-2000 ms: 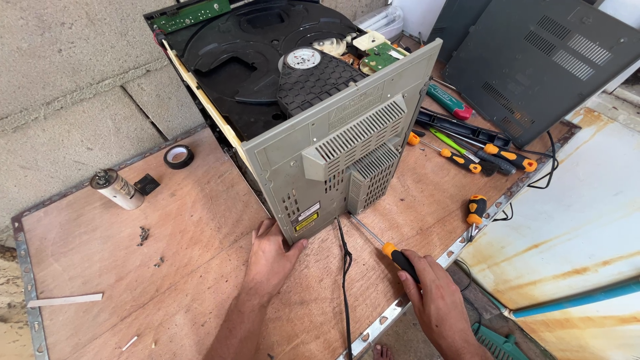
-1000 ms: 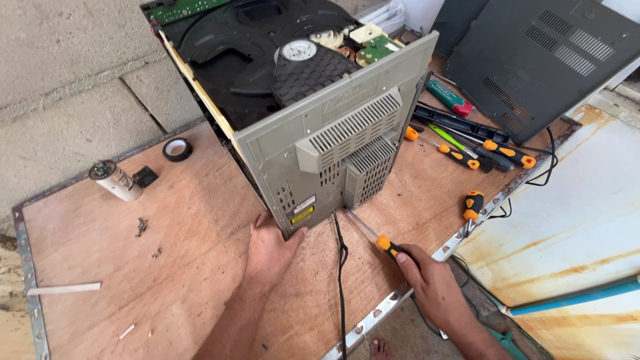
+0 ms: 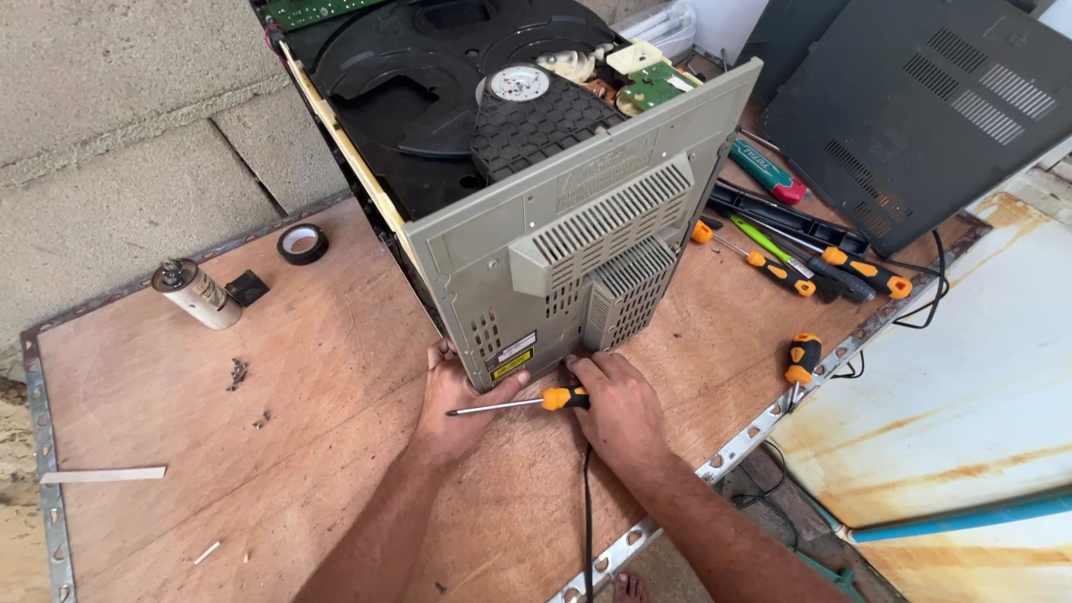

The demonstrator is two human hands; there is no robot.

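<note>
A disc-changer stereo unit without its cover stands on the plywood table, its grey vented back panel (image 3: 502,251) facing me. My left hand (image 3: 461,398) grips the panel's lower left corner, thumb in front beside a yellow label. My right hand (image 3: 620,402) is at the panel's bottom edge below the smaller vent box, fingertips touching it. Tucked in that hand is a screwdriver (image 3: 557,399) with an orange and black handle, its shaft pointing left across my left hand, clear of the panel. A black power cord (image 3: 588,519) hangs down below my right hand.
Left on the table (image 3: 327,469) are a cylindrical capacitor (image 3: 197,293), black tape (image 3: 302,244) and loose screws (image 3: 237,374). Several screwdrivers and a green and red tool (image 3: 766,172) lie at right, before a dark vented cover (image 3: 921,117). A stubby screwdriver (image 3: 802,360) rests near the metal edge.
The screwdriver's tip has come away from the bottom of the back panel and now points left. My right hand has moved up to the panel's lower edge. My left hand still holds the corner.
</note>
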